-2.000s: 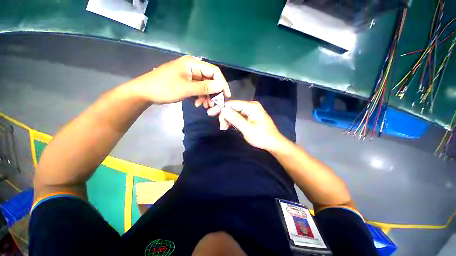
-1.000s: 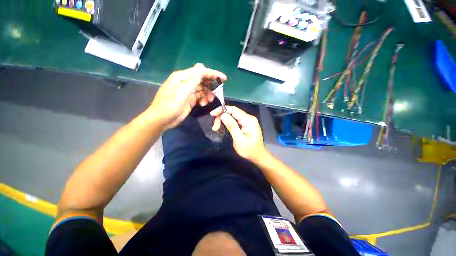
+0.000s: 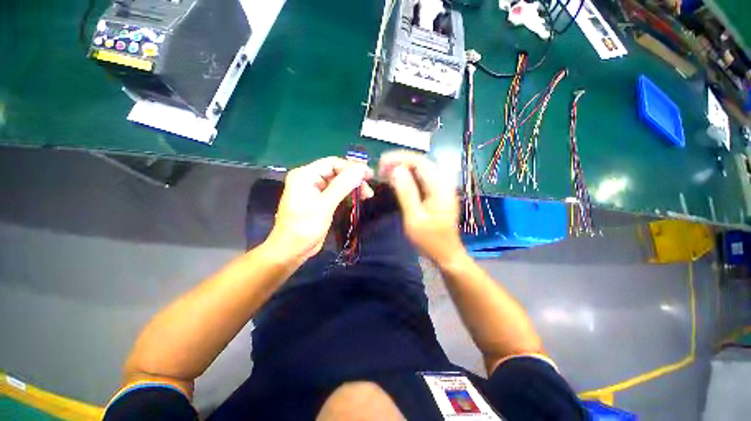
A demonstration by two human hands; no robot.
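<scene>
My left hand (image 3: 317,201) is shut on a small wire harness near the bench edge. The harness's dark connector (image 3: 356,154) sticks up above the fingertips, with a pale or bluish band below it. Its red, black and other thin wires (image 3: 352,226) hang down over the dark-clothed lap. My right hand (image 3: 424,201) is just right of the connector, apart from it. Its fingers are blurred, and I cannot tell whether they hold anything.
Two grey machines, one left (image 3: 177,53) and one centre (image 3: 416,70), stand on the green bench (image 3: 305,90). Loose wire bundles (image 3: 469,140) hang over the edge at right, above a blue bin (image 3: 527,222). A blue tray (image 3: 660,111) lies farther right.
The dark connector now points up in my left hand with wires hanging below; the white piece between the hands no longer shows. My right hand has moved up and away. The view has shifted over the bench.
</scene>
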